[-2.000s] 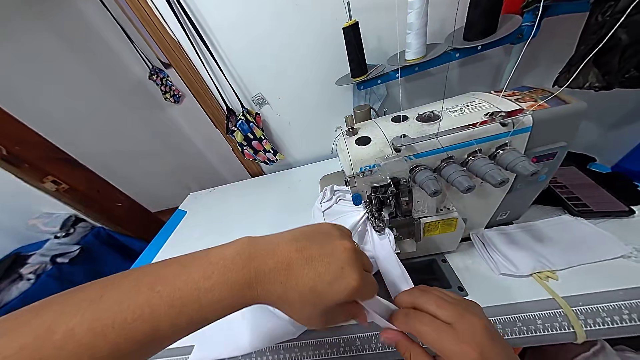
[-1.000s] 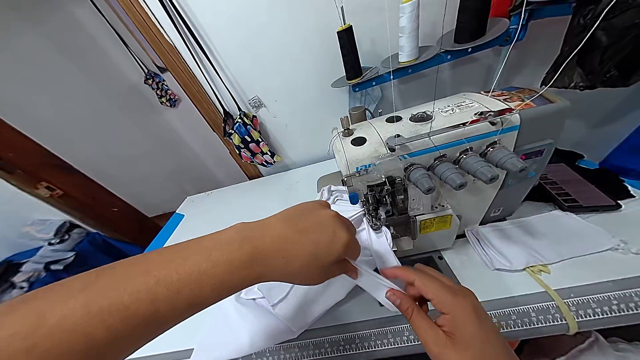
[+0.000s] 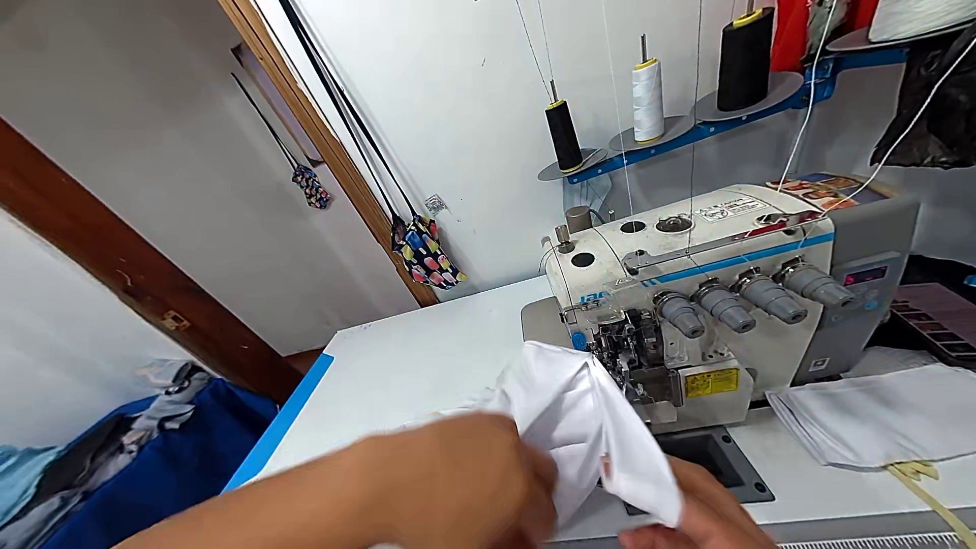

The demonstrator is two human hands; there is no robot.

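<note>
White fabric (image 3: 560,404) is bunched and raised in front of an overlock sewing machine (image 3: 701,297), close to its needle and presser foot area. My left hand (image 3: 465,473), blurred, is closed at the left side of the cloth; its fingertips are partly hidden. At the lower right, my right hand (image 3: 709,511) grips the cloth's right edge. A narrow folded band of the same fabric runs down between the machine head and my right hand. Whether the cloth still lies under the presser foot cannot be told.
Folded white fabric pieces (image 3: 877,415) lie right of the machine, with a yellowish strip (image 3: 926,496) by them. Thread cones (image 3: 648,99) stand on a blue rack behind. A blue bag of cloth (image 3: 175,457) is at lower left, beside the white table (image 3: 427,366). Patterned pouches (image 3: 427,255) hang on the wall.
The white fabric, earlier lying lower over the table's front edge, is now lifted and bunched before the machine. My hands, close together before, have moved apart.
</note>
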